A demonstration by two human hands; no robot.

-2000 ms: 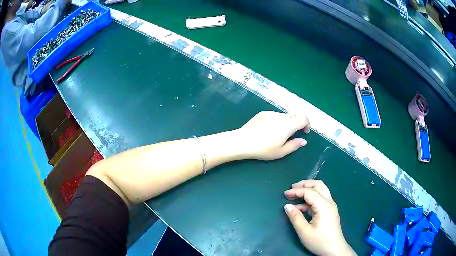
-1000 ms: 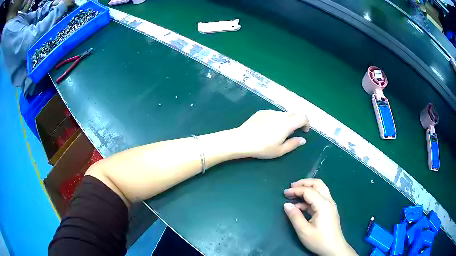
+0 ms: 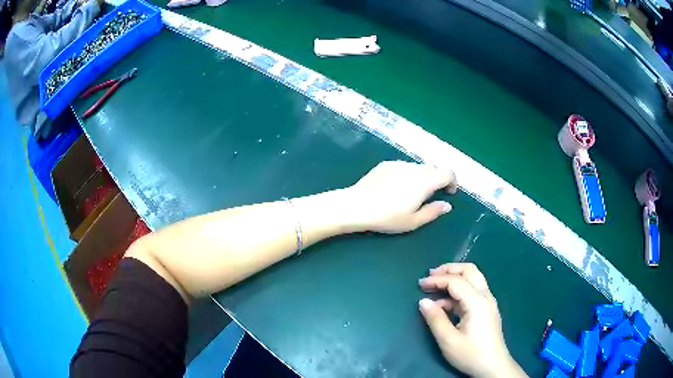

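Note:
My left hand (image 3: 402,198) rests on the dark green tabletop (image 3: 214,125) at the white strip, empty, fingers loosely curled and apart. My right hand (image 3: 468,321) rests palm inward on the tabletop below it, empty, with a gap between thumb and fingers. A loose pile of blue battery packs (image 3: 588,347) lies right of my right hand, not touched. Two pink handheld fans lie on the green belt at the right, a nearer one (image 3: 578,136) and a farther one (image 3: 647,186), each with a blue battery in its handle. A pale handle cover (image 3: 346,46) lies on the belt at the top.
The worn white strip (image 3: 384,122) divides tabletop and belt. Red-handled pliers (image 3: 105,96) lie at the table's left edge beside a blue parts bin (image 3: 65,94) of small metallic pieces. A person in a grey sleeve (image 3: 29,63) is behind the bin. Cartons with red contents (image 3: 99,255) stand at lower left.
The two fans have moved right and down along the belt. The handle cover has moved right, and part of a pale pink piece shows more at the top edge. My hands have stayed almost still.

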